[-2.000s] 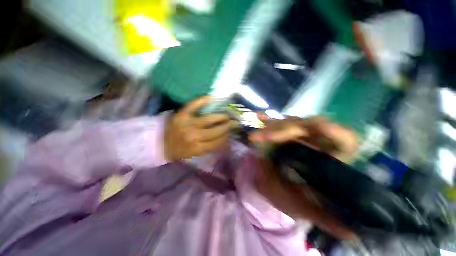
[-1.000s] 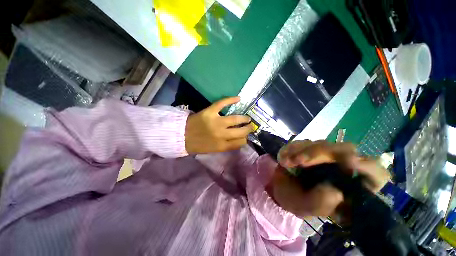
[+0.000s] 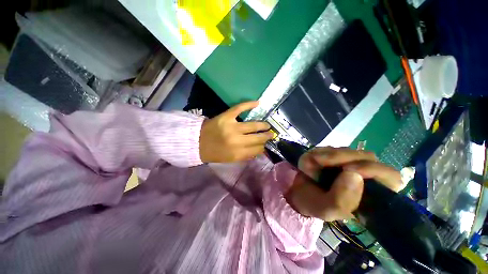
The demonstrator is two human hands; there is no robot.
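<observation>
A black glossy display module (image 3: 342,80) lies on a silvery bubble-wrap sheet (image 3: 305,56) on the green mat. White stickers show on its glass. My left hand (image 3: 235,136) rests at the display's lower end, its fingertips at a small yellow and metallic strip (image 3: 275,134). My right hand (image 3: 342,179) grips a thick black tool (image 3: 396,219), perhaps an electric screwdriver. Its narrow tip points at the strip by my left fingertips. Whether the tip touches the strip cannot be told.
Yellow film (image 3: 200,21) lies on white paper at the upper left. A white round container or roll (image 3: 440,77), an orange stick (image 3: 409,80) and a blue-edged parts tray (image 3: 448,160) are at the right. Wrapped displays (image 3: 45,75) stand at the far left. Cables hang at the lower right.
The view has steadied from strong blur. My right hand and the black tool now appear slightly lower and clearer. My left hand stays at the display's lower end.
</observation>
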